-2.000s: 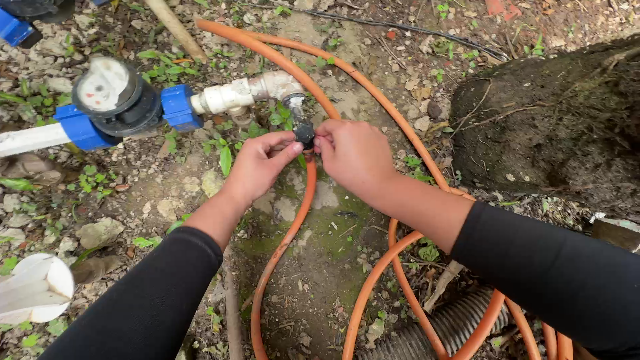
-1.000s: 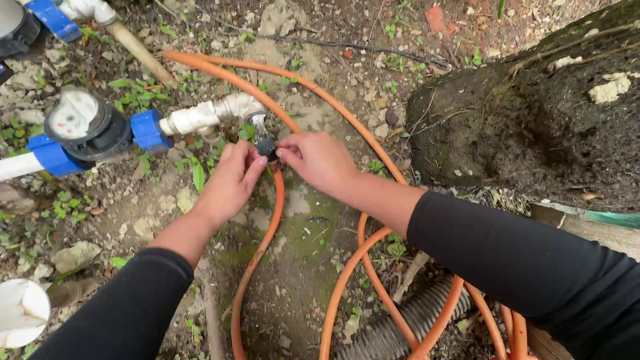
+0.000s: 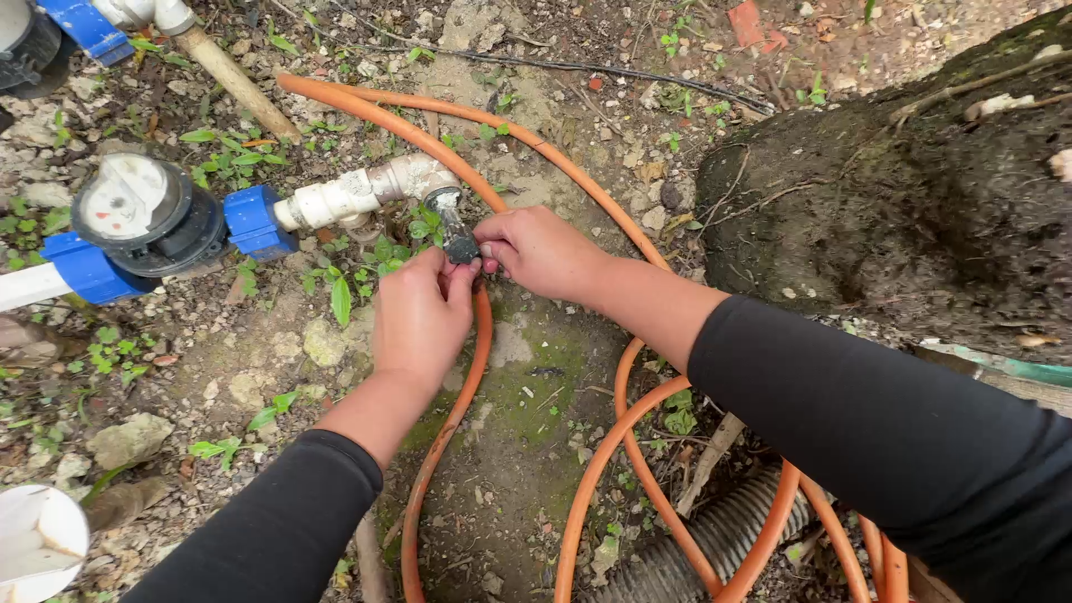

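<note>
A black fitting (image 3: 460, 243) at the end of a short pipe piece sits between my two hands, just above the centre. My left hand (image 3: 427, 314) pinches its lower left side between thumb and fingers. From the right, my right hand (image 3: 536, 251) has its fingertips against the fitting's other side. An orange hose (image 3: 481, 335) runs down from just beneath the fitting; where it joins is hidden by my fingers. White PVC pipe (image 3: 343, 197) with an elbow leads left from the fitting to a water meter (image 3: 146, 209) between blue couplings (image 3: 258, 223).
More orange hose (image 3: 586, 180) loops behind and right of my hands. A large dark trunk or rock (image 3: 837, 201) stands at the right. Grey corrugated pipe (image 3: 720, 528) lies low right, a cut white pipe (image 3: 42, 536) low left. A second meter (image 3: 29, 50) is top left; a black cable (image 3: 586, 65) crosses the top.
Both hands stay at the black fitting, with only small shifts of the fingers. The view has moved somewhat, showing more of the second meter at the top left.
</note>
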